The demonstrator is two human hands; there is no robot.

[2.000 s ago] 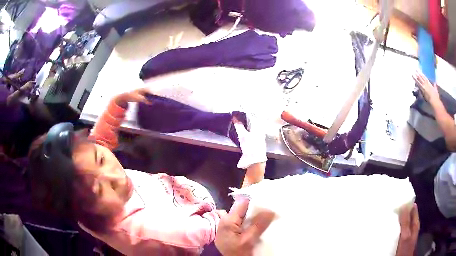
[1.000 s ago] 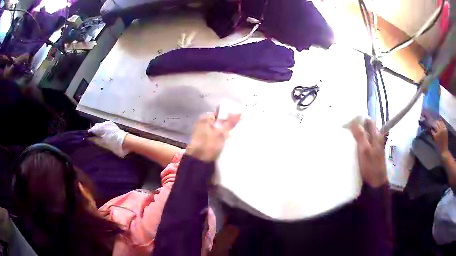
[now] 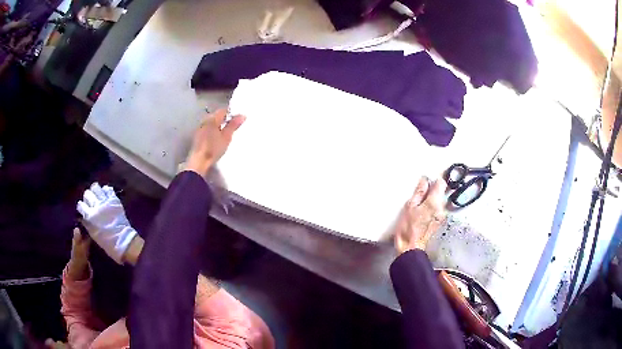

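The white stack of panels [image 3: 320, 150] lies flat on the white-covered ironing table [image 3: 136, 129], along its front edge. My left hand [image 3: 213, 142] holds the stack's left end, thumb on top. My right hand [image 3: 421, 213] is at the stack's right end, with its fingers against the edge; its underside is hidden. A dark purple garment piece [image 3: 382, 78] lies just behind the stack, partly covered by it. Small scissors with dark ring handles [image 3: 469, 184] lie just right of my right hand.
The steam iron [image 3: 470, 300] stands at the table's front right corner, beside my right forearm. A co-worker's white-gloved hand [image 3: 108, 219] and pink sleeve are at lower left. More dark cloth [image 3: 477, 41] lies at the back. Dark cords [image 3: 600, 184] hang at the right.
The stack has moved from in front of the table onto its top, carried by both my hands. The co-worker's gloved hand has moved down and left. My view has shifted closer to the table.
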